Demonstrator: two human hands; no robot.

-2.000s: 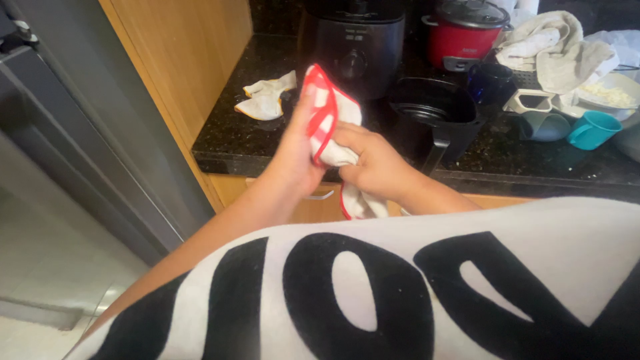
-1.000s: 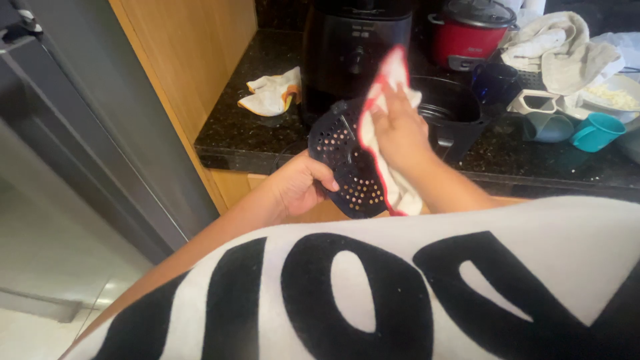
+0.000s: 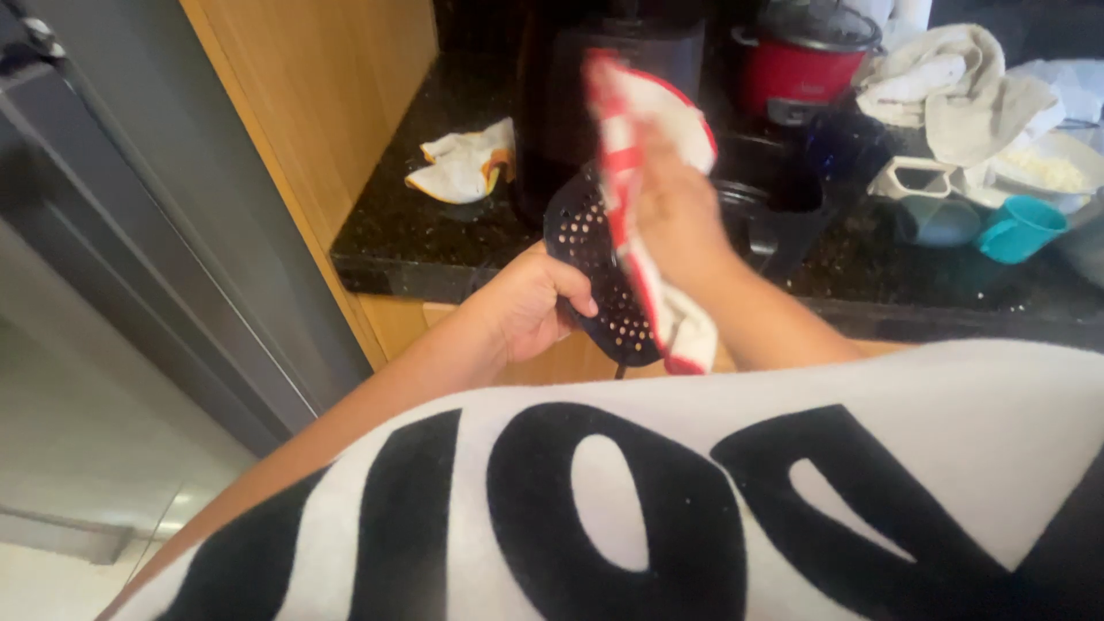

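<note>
My left hand [image 3: 548, 302] grips the lower left edge of a black perforated air fryer tray [image 3: 604, 276], which is tilted up in front of the counter edge. In my right hand [image 3: 681, 211] is a red and white cloth [image 3: 625, 164], blurred at its top, lying against the right side of the tray and hiding that part. Behind my right hand, the black air fryer basket [image 3: 768, 207] rests on the counter, and the dark air fryer body [image 3: 561, 103] stands further back, partly covered by the cloth.
A crumpled white cloth with an orange edge [image 3: 466, 164] lies on the black stone counter [image 3: 388, 233]. At the right are a red rice cooker [image 3: 802, 69], a beige towel [image 3: 957, 95], a teal cup [image 3: 1026, 228] and a bowl of white food [image 3: 1048, 172]. A wooden panel [image 3: 345, 112] borders the left.
Two seconds ago both hands were on the red and white cloth; since then the perforated tray has come into my left hand. Over the last second my right hand and the cloth stay at the tray.
</note>
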